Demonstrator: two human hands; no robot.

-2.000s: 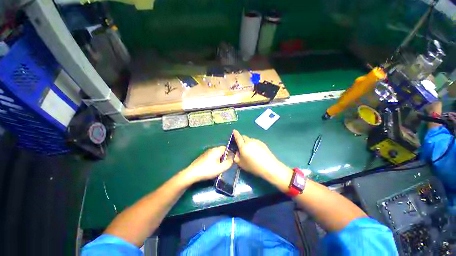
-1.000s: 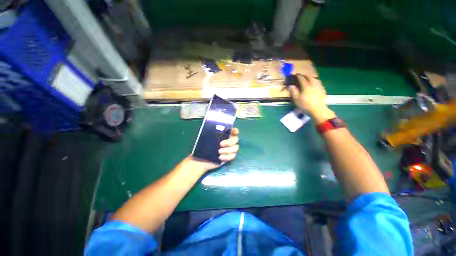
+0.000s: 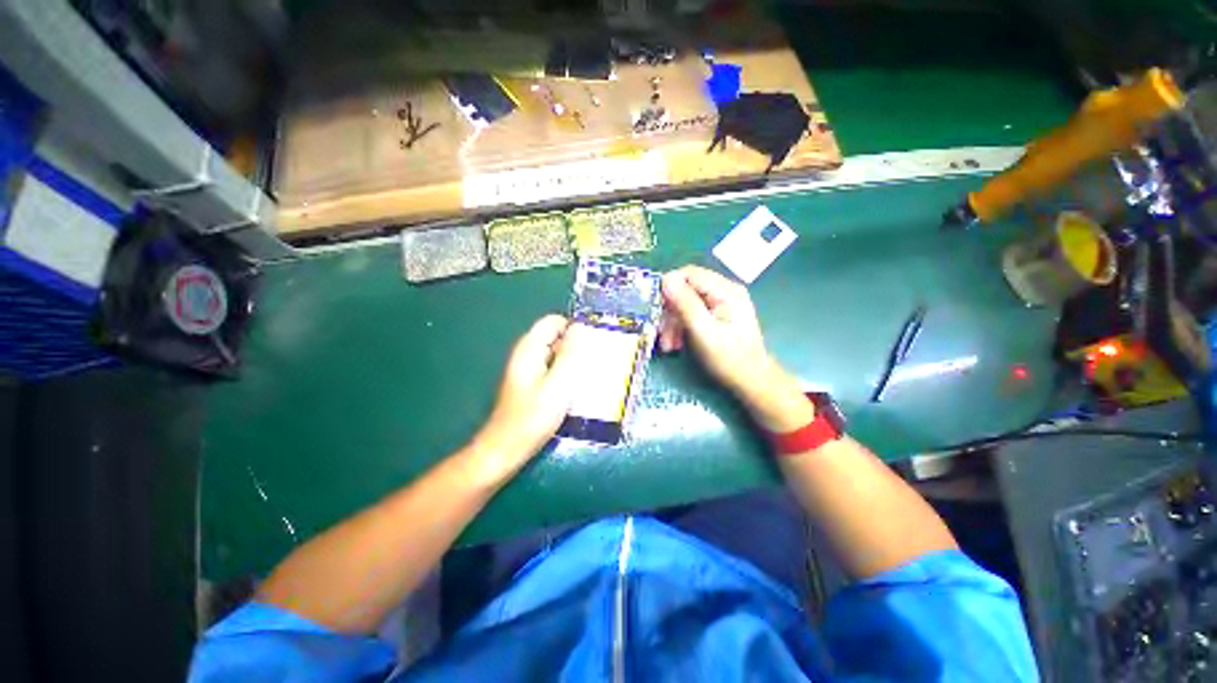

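Note:
The open phone [image 3: 607, 360] is in front of me, internals up, with a dark circuit area at its far end and a silvery-white middle. My left hand [image 3: 531, 390] grips its left edge. My right hand [image 3: 718, 331] is at its upper right edge with fingers curled together; whether it grips the phone or a small part cannot be told. The thin dark tweezers [image 3: 900, 352] lie on the green mat to the right. A white card [image 3: 754, 246] with a dark square lies beyond my right hand.
Three small screw trays [image 3: 446, 252] stand in a row before the wooden board [image 3: 334, 147]. A black piece [image 3: 763, 126] and a blue piece [image 3: 723, 83] lie on the board. An orange screwdriver [image 3: 1074, 147] and yellow-centred roll [image 3: 1068, 260] are right, a fan [image 3: 191, 296] left.
The phone has been turned from screen up to internals up and lowered towards the mat. My right hand has come back from the black piece on the board to the phone.

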